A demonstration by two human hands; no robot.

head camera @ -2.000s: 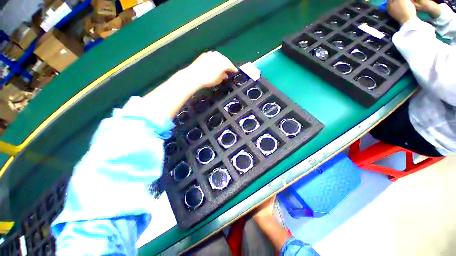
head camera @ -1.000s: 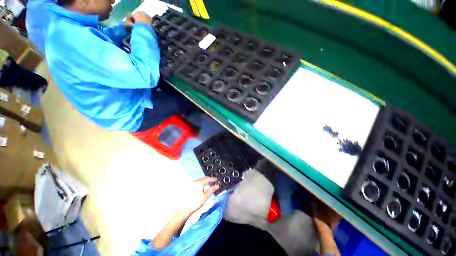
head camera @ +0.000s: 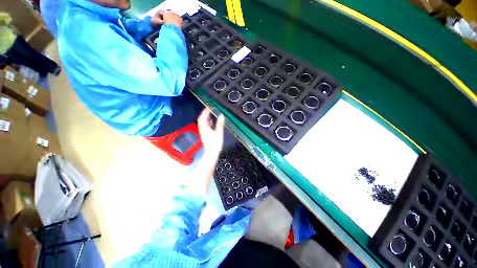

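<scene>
My left hand (head camera: 211, 131) is at the bench's front edge beside a black foam tray (head camera: 294, 130). Its thumb and fingers curve around a dark spot; I cannot tell whether that is a watch case or a gap. A lower foam tray (head camera: 234, 182) with round watch cases lies below bench level, under my hand. A white paper sheet (head camera: 334, 152) bears a pile of small black parts (head camera: 383, 194) and a smaller cluster. Another foam tray (head camera: 384, 238) with watch cases stands on the right, cut off by the frame. My right hand is out of view.
A person in a blue smock (head camera: 125, 63) sits at the left, hands over the far end of the bench. A red stool (head camera: 180, 144) is behind the bench edge. Cardboard boxes (head camera: 23, 136) and a grey-white bag (head camera: 60, 188) stand on the floor at left.
My left hand has risen from the lower tray to the bench edge. The view has shifted, so the bench trays and sheet sit lower in the picture. My right forearm has left the view.
</scene>
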